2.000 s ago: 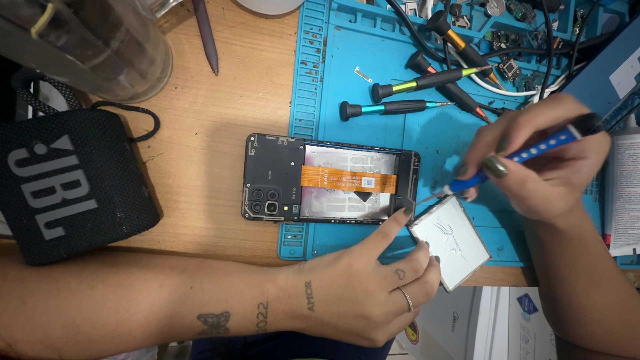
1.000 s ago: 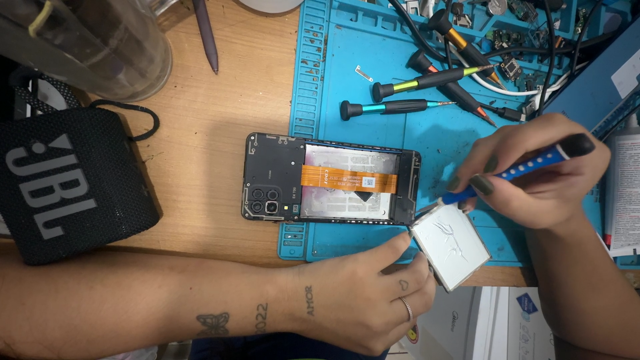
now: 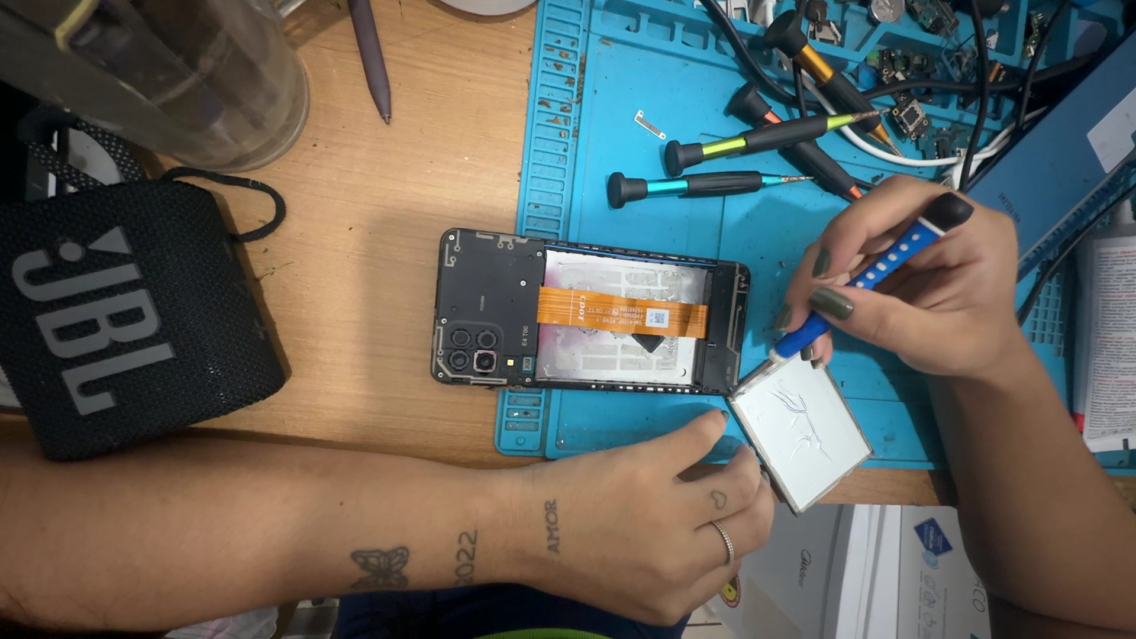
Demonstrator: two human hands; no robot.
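Observation:
An opened smartphone (image 3: 488,306) lies with its back cover off, partly on the blue repair mat, an orange flex cable (image 3: 621,312) across its battery bay. Below its right end, a silver-white battery pack (image 3: 808,435) rests tilted over the mat's front edge. My left hand (image 3: 657,524) is beside the battery, fingertips at its left edge; whether they grip it is hard to tell. In my right hand (image 3: 905,284) is a blue screwdriver-like tool (image 3: 879,275) with white dots and a black cap, its lower end at the battery's top corner. The tool's tip is not clearly visible.
Several precision screwdrivers (image 3: 737,142) and a small metal bracket (image 3: 650,124) lie on the blue mat (image 3: 621,80). Cables and circuit boards fill the back right. At left are a black JBL speaker (image 3: 133,311), a glass container (image 3: 204,89) and a pen (image 3: 371,62).
My left hand has drawn back from the phone's lower right corner toward the battery's left edge. My right hand has shifted the blue tool, which now stands more steeply in view.

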